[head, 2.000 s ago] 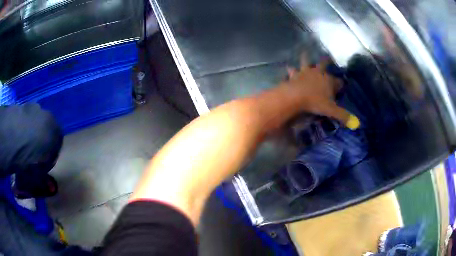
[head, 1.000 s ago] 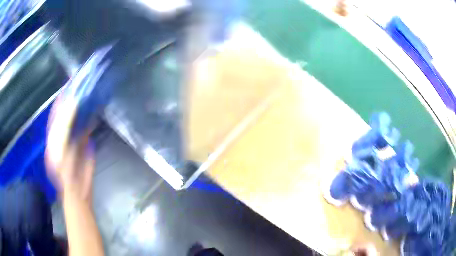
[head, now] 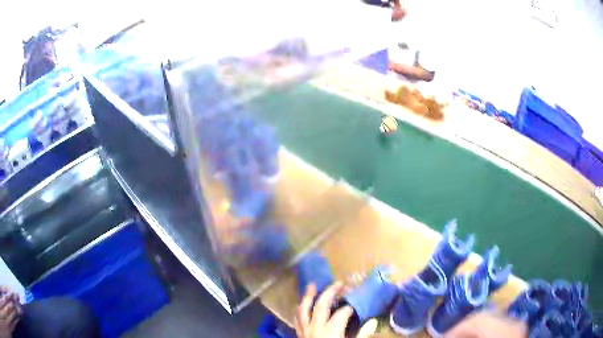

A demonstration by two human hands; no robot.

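My left hand (head: 322, 318) is at the bottom edge, partly cut off, with its fingers and thumb around a tilted blue sleeve (head: 371, 297). Another blue sleeve (head: 313, 272) lies just beyond its fingertips. My right hand (head: 488, 327) is blurred and cut off by the bottom edge, in front of the joined pieces; its fingers cannot be made out. Joined pieces (head: 449, 297), blue tubes with pale rims, stand upright on the tan board (head: 397, 228). More blue pieces (head: 559, 307) stand close together at the lower right.
A clear panel (head: 198, 191) stands left of centre, with blurred blue pieces behind it. The green belt (head: 410, 165) runs beyond the board. Blue crates (head: 545, 129) and orange-brown pieces (head: 415, 103) are on the far side. A blue crate (head: 109, 280) and a person's hand (head: 9, 310) are at left.
The view has swung from the dark container to the board and belt. My left hand has moved from the left side to the sleeves at the board's near edge. My right hand now shows.
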